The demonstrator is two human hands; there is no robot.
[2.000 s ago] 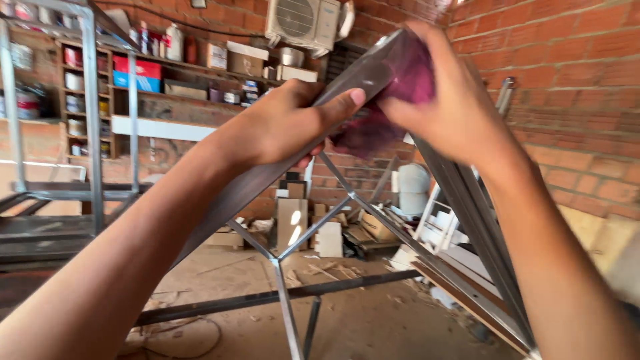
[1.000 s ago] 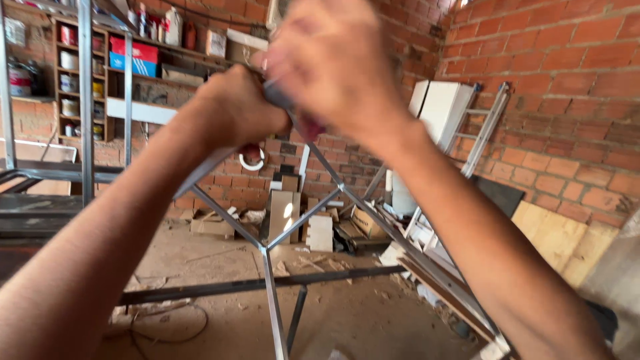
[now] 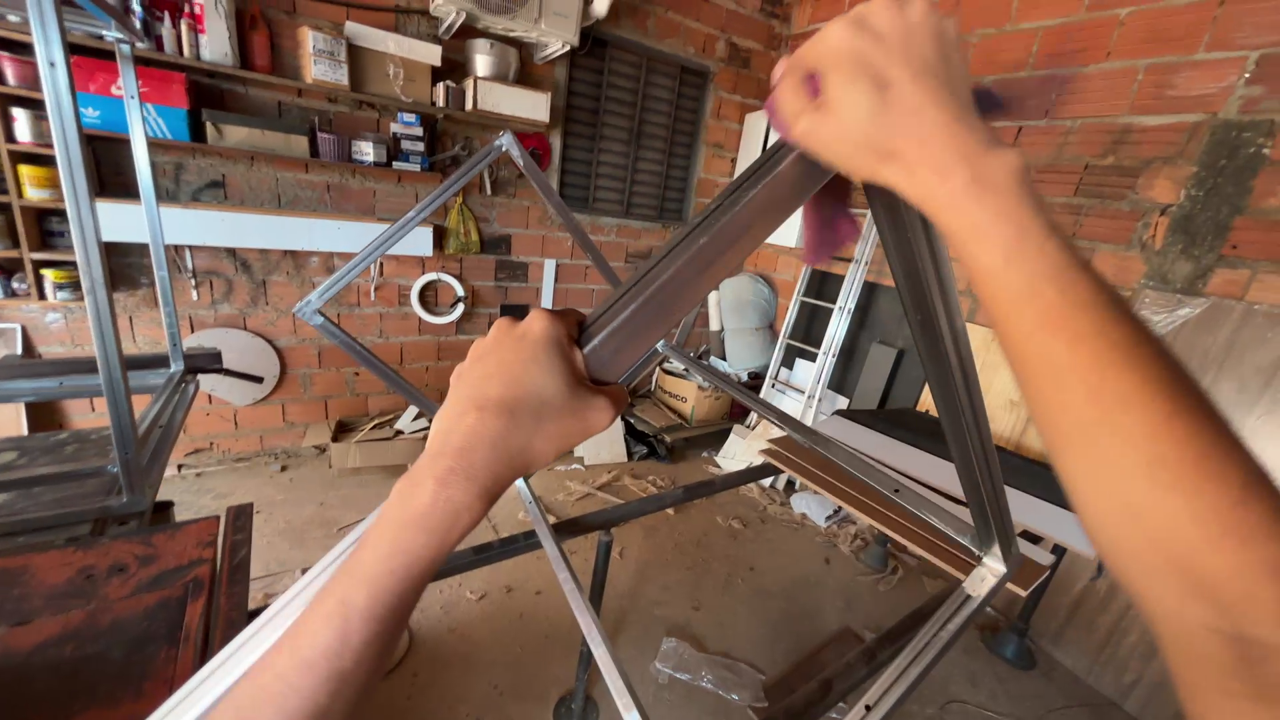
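My left hand [image 3: 530,395] is closed around a dark steel profile bar [image 3: 705,255] of a welded metal frame, near the middle of the view. At the bar's upper right end, my right hand [image 3: 885,105] grips a purple cloth [image 3: 832,225], which hangs below the fingers against the metal. From that upper corner another dark steel bar [image 3: 940,370] slopes down to a bright welded corner joint [image 3: 985,578]. Thinner square tubes [image 3: 400,225] of the frame form a diamond shape behind my left hand. The fingertips of my right hand are blurred.
A second metal frame [image 3: 85,240] stands at the left beside a rust-stained panel [image 3: 105,620]. Shelves with boxes [image 3: 390,75] and cans line the brick wall. An aluminium ladder [image 3: 820,330] leans at the back right. Clear plastic [image 3: 708,672] and wood scraps [image 3: 625,485] litter the floor.
My hands have moved apart; they were close together on the bar one second ago. The purple cloth was in my right hand in the earlier frames too. The view has shifted.
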